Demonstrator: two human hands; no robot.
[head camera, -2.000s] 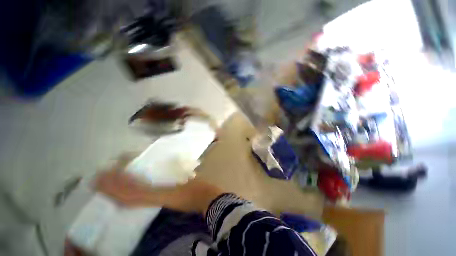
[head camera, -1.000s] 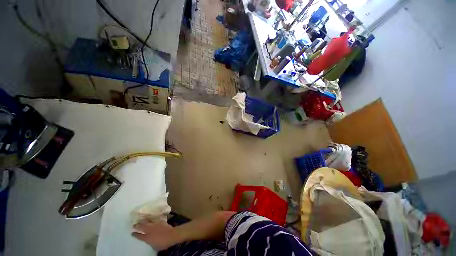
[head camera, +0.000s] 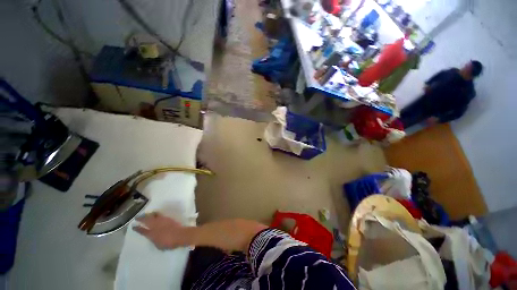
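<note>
A long white cloth piece (head camera: 170, 198) lies along the right edge of the cream pressing table (head camera: 68, 257). My right hand (head camera: 164, 231) rests on it with the fingers apart, close to the iron; the hand is slightly blurred and grips nothing visible. The steam iron (head camera: 116, 207) lies on the table just left of my fingers, its silver soleplate tilted to view, touched by no hand. Its yellow-tan hose (head camera: 173, 169) runs right over the cloth past the table edge. My left hand is out of the picture.
A second iron (head camera: 56, 153) stands on a black rest at left. Beyond the table are a blue crate (head camera: 306, 135) with cloth, a red crate (head camera: 309, 229), a wooden-rimmed seat (head camera: 357, 232) with draped cloth, and a cluttered worktable (head camera: 317, 85). A person in dark clothes (head camera: 445, 96) is at right.
The view has swung right since the first frame and steadied. My right hand has moved up toward the iron; the bunched cream cloth under it no longer shows. A person has appeared at right.
</note>
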